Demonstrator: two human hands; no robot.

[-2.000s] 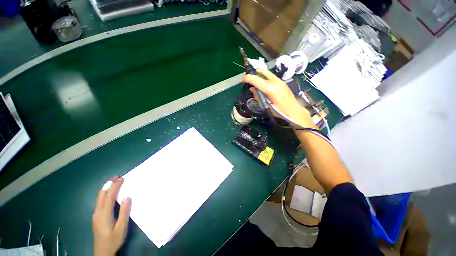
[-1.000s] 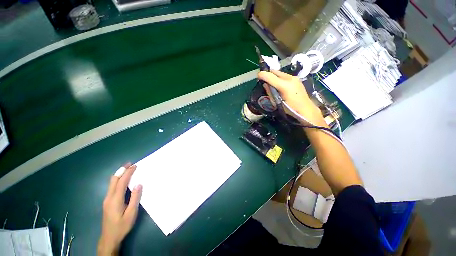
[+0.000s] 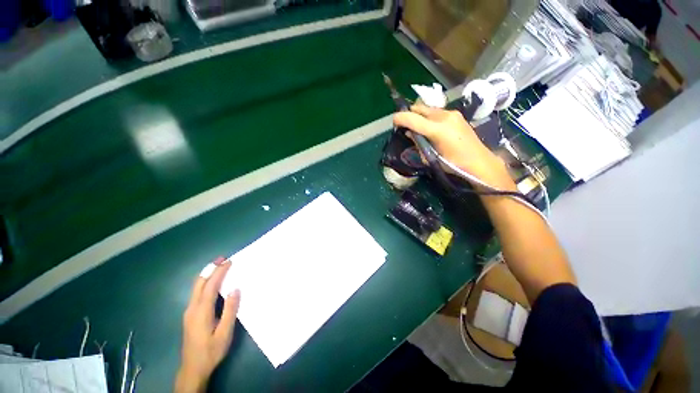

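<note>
A neat stack of white panel back sheets (image 3: 307, 280) lies on the green bench in front of me. My left hand (image 3: 209, 326) rests at the stack's left corner, fingers touching its edge, with a white covering on one fingertip. My right hand (image 3: 453, 142) holds the soldering iron (image 3: 399, 98), its tip pointing up and left over the conveyor's rail, away from the stack. The iron's cord runs back along my forearm. Whether the right fingers also hold solder wire cannot be told.
The black fume fan (image 3: 407, 157) sits partly under my right hand, with a black device with yellow label (image 3: 420, 221) nearer me. White spool (image 3: 500, 90) and panel pile (image 3: 576, 138) are at right. The conveyor (image 3: 230, 115) lies beyond; panels with wires (image 3: 57, 376) are lower left.
The view has shifted, so the stack and both hands appear further right. The left hand stays at the stack's corner and the right hand still holds the iron over the fan.
</note>
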